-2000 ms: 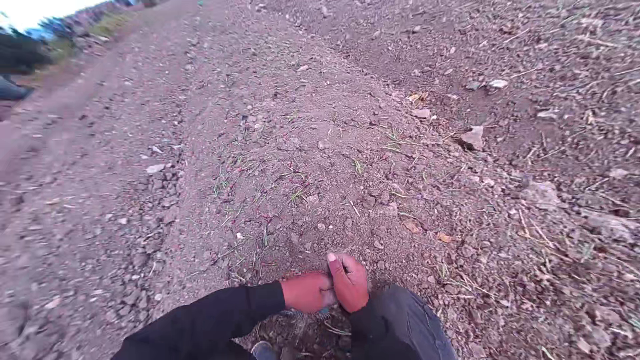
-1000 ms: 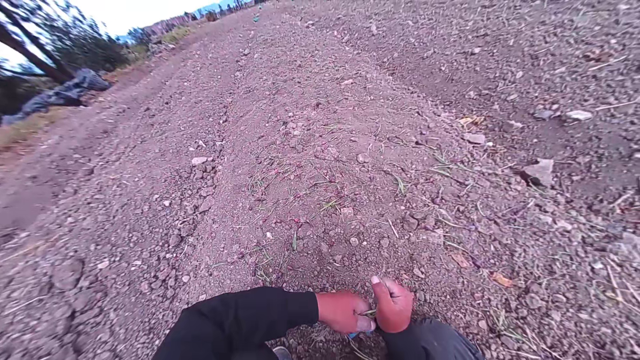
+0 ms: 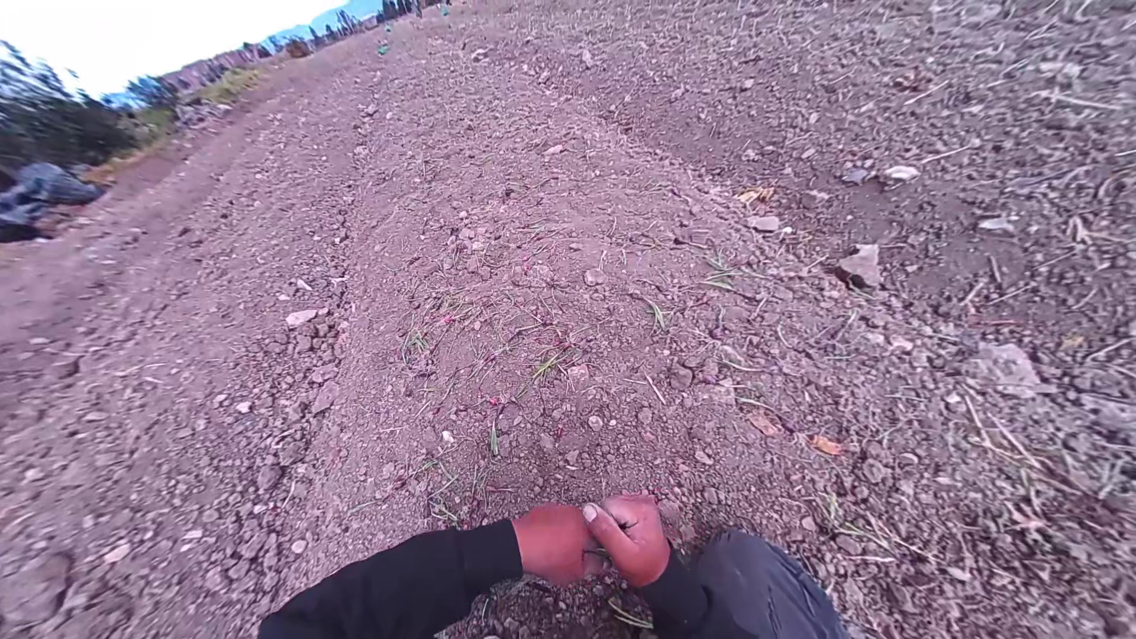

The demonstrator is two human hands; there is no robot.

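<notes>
My left hand (image 3: 556, 542) and my right hand (image 3: 630, 537) meet at the bottom centre, fingers curled and touching, low over the soil. A thin dark stem-like bit shows between them; which hand grips it is unclear. Just beyond them, small seedlings with green leaves (image 3: 543, 366) and reddish-purple stems lie scattered flat across a raised soil bed (image 3: 497, 222). Another green sprig (image 3: 657, 314) lies farther right on the bed. Below my hands a pale green blade (image 3: 628, 614) rests on darker soil.
Stones lie along the bed, among them a flat grey one (image 3: 861, 265) at right and a pale one (image 3: 302, 317) at left. Dry stalks and an orange-brown leaf (image 3: 826, 445) are on the right. A dark grey heap (image 3: 49, 188) and shrubs stand at the far left.
My two hands stay together low over the bed, with small shifts of the fingers. The view has tilted up, showing more of the horizon.
</notes>
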